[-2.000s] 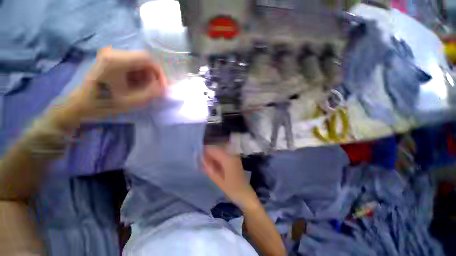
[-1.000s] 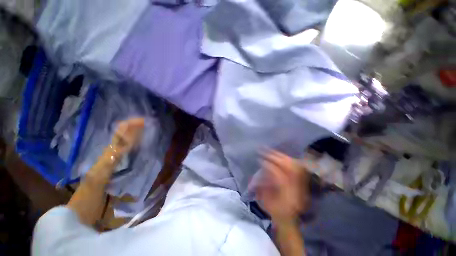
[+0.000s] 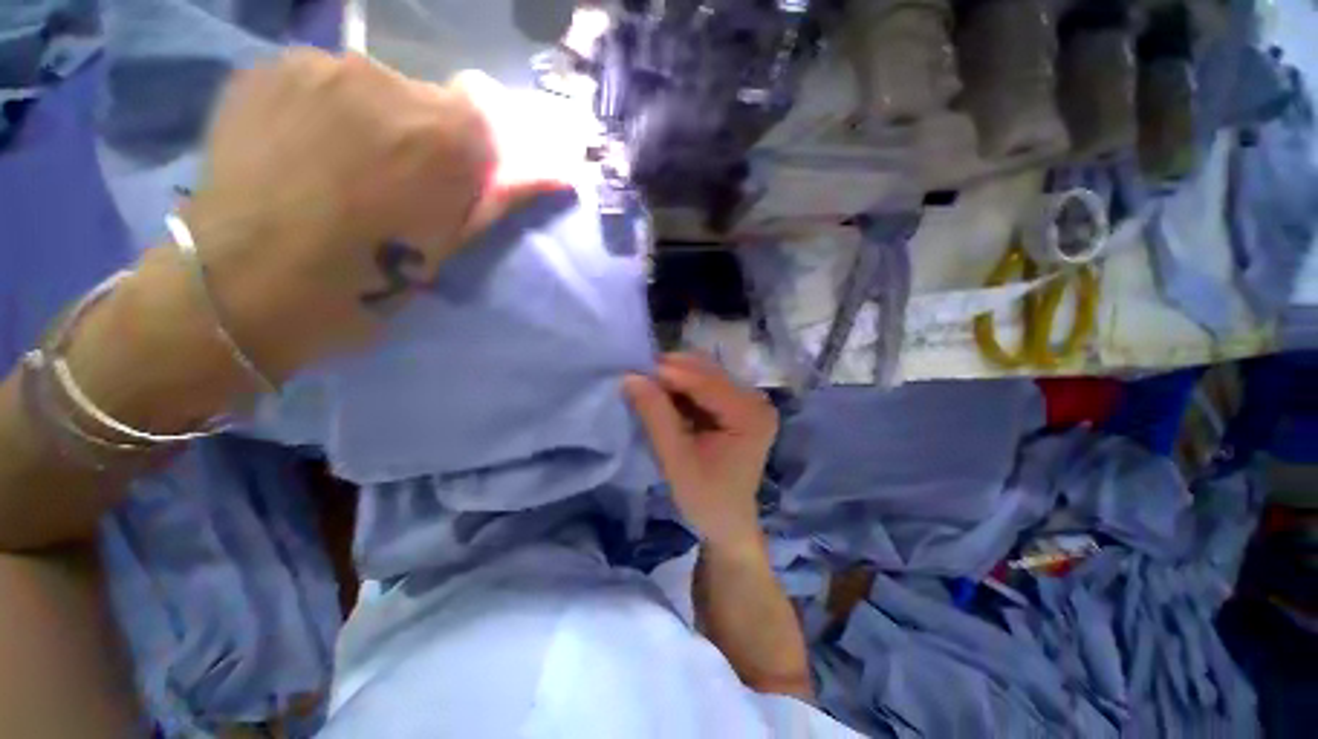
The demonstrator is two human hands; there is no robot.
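Observation:
A grey-blue cut garment panel (image 3: 477, 354) lies from the overlock machine's needle area (image 3: 614, 166) down towards my lap, its lower part folded over. My left hand (image 3: 340, 188) is on the panel's upper left part beside the bright lamp, with its fingers bent over the cloth. My right hand (image 3: 708, 433) pinches the panel's right edge between thumb and fingers, just below the machine. The exact needle contact is hidden by glare and blur.
Grey tweezers or snips (image 3: 867, 296), yellow scissor handles (image 3: 1038, 311) and a white ring (image 3: 1078, 224) lie near the table edge. Rounded posts (image 3: 1012, 80) stand above them. Heaped grey-blue cloth (image 3: 1012, 635) fills the lower right. More cloth (image 3: 217, 592) hangs lower left; purple-blue cloth (image 3: 51, 217) lies far left.
The view has swung back from the left basket to the machine. My left hand has moved from over the basket onto the panel near the needle; my right hand now pinches the panel's edge.

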